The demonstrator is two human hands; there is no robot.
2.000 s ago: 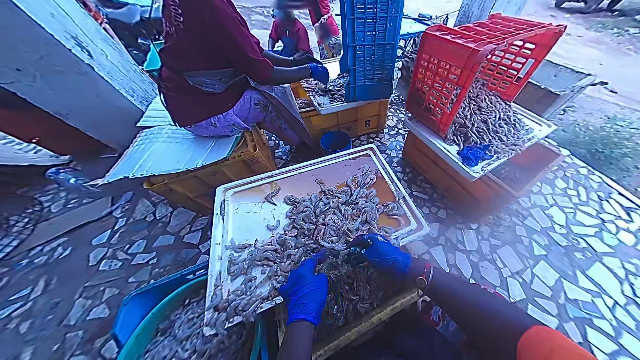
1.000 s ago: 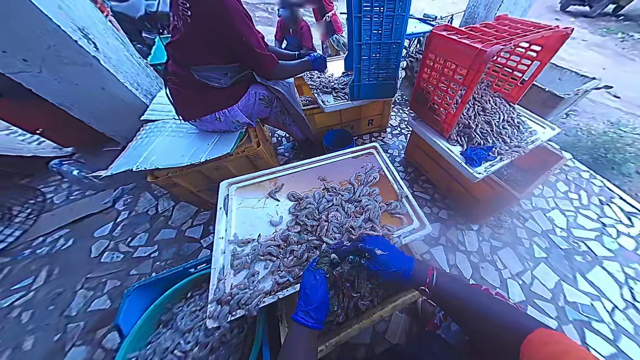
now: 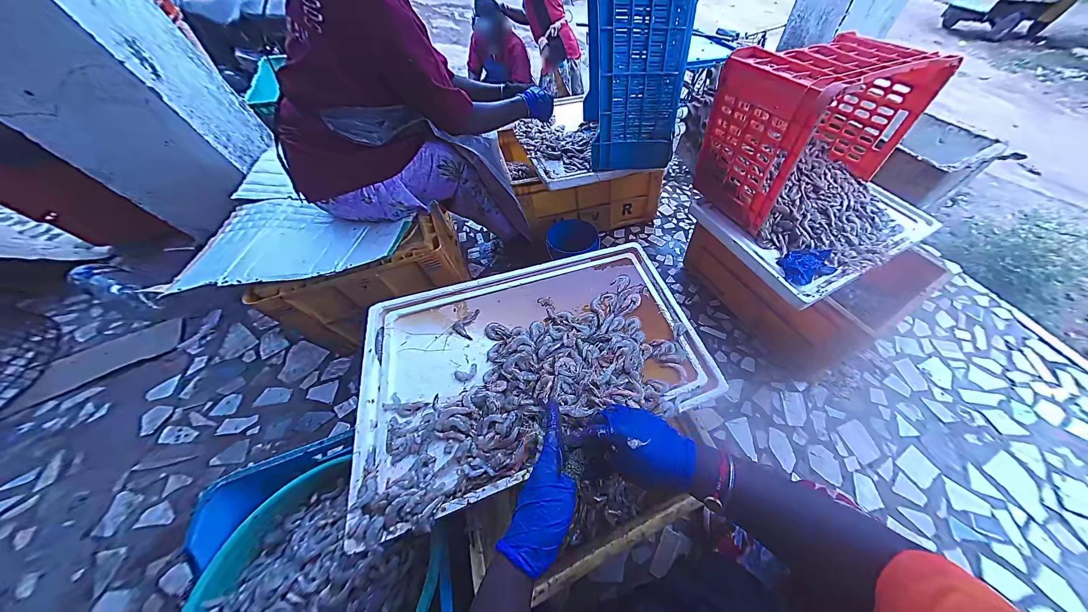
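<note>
A heap of shrimp lies on a white tray with a raised rim, tilted on a yellow crate. My left hand, in a blue glove, is at the near edge of the heap with a finger pointing up. Close to its right, my right hand, gloved in blue too, has its fingers curled at the shrimp. The fingertips of both hands meet over dark matter, and whether a shrimp is between them is too blurred to tell. More dark pieces lie in the crate below the hands.
A green tub of shrimp stands lower left beside a blue container. Behind the tray are a blue bucket and a person seated on a yellow crate. A red crate leans over piled shrimp at right. A blue crate stands farther back.
Both hands stay at the near edge of the heap. They were apart two seconds ago and came close together by one second ago. My left index finger now points upward.
</note>
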